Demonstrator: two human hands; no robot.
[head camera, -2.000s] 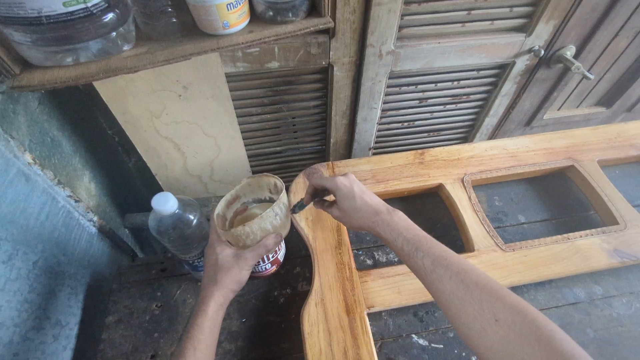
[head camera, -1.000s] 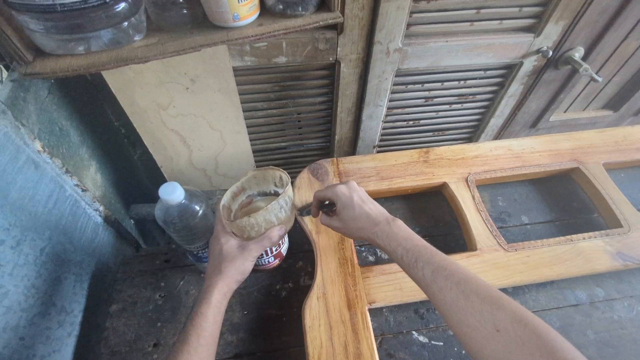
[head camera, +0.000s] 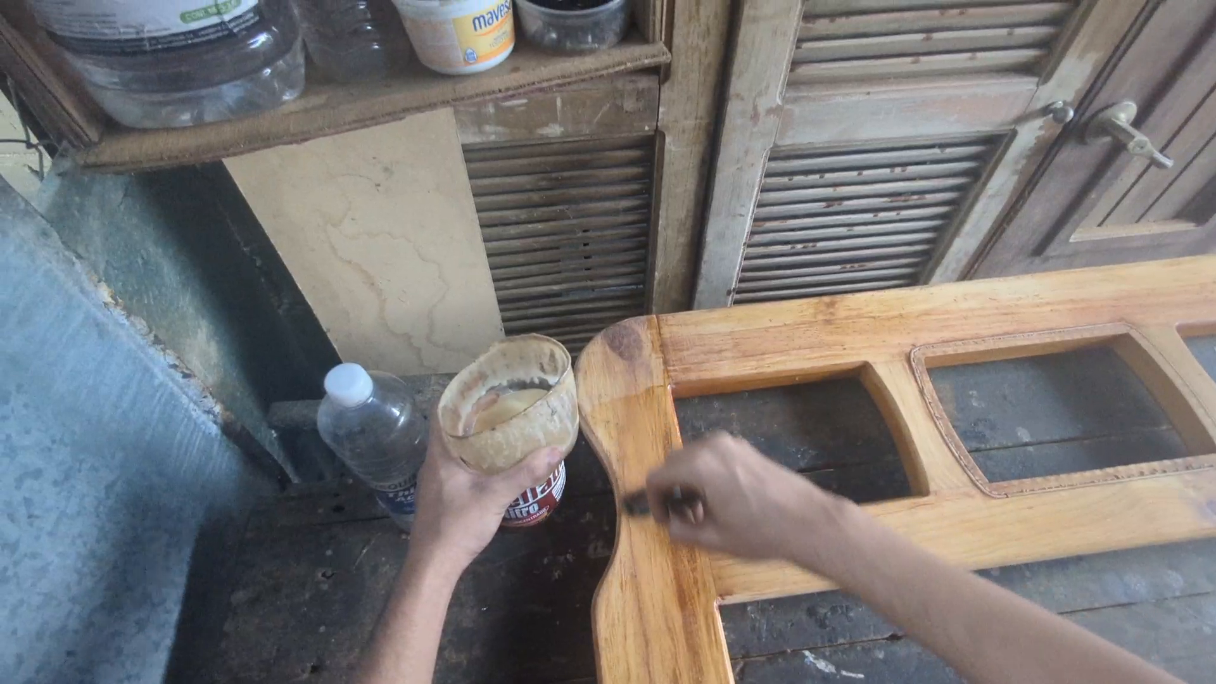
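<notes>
My left hand (head camera: 480, 494) holds up a rough, tan bowl (head camera: 513, 418) with pale liquid inside, its fingers around the lower side. Below and behind it stands a metal can (head camera: 537, 499) with a red and white label, partly hidden. In my right hand (head camera: 727, 494) is a small dark tool, blurred, possibly a brush (head camera: 638, 503); its tip is at the curved end piece of a wooden frame (head camera: 655, 589). The frame has a glossy orange-brown surface and several openings, one edged with a carved border.
A clear plastic bottle (head camera: 375, 446) with a white cap stands left of the bowl. The frame lies on a dark plank bench (head camera: 313, 589). Above is a shelf (head camera: 380, 114) with tubs and bottles; louvered doors (head camera: 855, 218) stand behind, a blue-grey metal sheet (head camera: 104, 456) at left.
My right hand has moved from beside the bowl's rim down along the frame's end piece, with the dark tool still in it. My left hand keeps holding the bowl.
</notes>
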